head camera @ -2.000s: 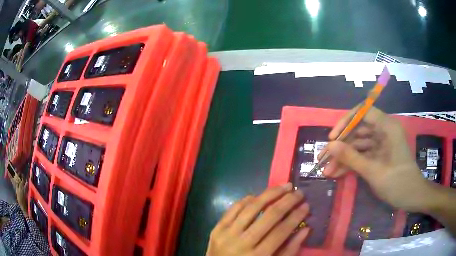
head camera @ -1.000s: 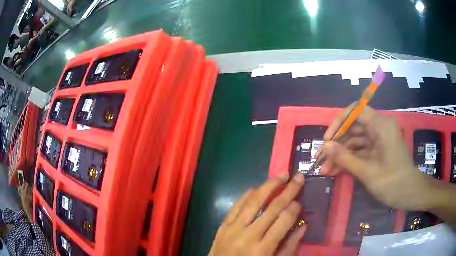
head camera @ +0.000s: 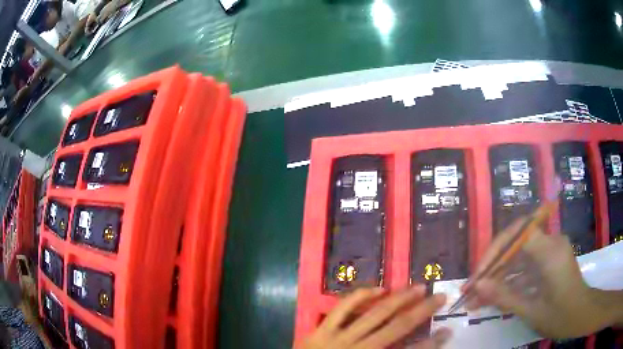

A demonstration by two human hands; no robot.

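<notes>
A red foam tray (head camera: 399, 144) holds black phone housings (head camera: 355, 225) in pockets. A white adhesive sheet (head camera: 492, 330) with a broken line of small black bars lies across the tray. My right hand (head camera: 540, 279) holds the orange pick-up tool (head camera: 522, 237) like a pencil, its fine tip down at the sheet near the bars; the hand is slightly blurred. Whether the tip carries a piece cannot be told. My left hand (head camera: 382, 320) lies palm down with fingers spread over the tray's lower part, fingertips at the sheet's left end. It is cut off by the bottom edge.
Stacked red foam trays (head camera: 198, 170) with phones in pockets stand at left. A black adhesive sheet (head camera: 355, 116) with a stepped white edge and barred sheets (head camera: 577, 112) lie beyond the tray. People's arms (head camera: 61, 48) show at upper left. Another red tray stands at far left.
The view has shifted right. My right hand has moved from the leftmost phone to the barred sheet. My left hand has moved off that phone to the sheet's left end.
</notes>
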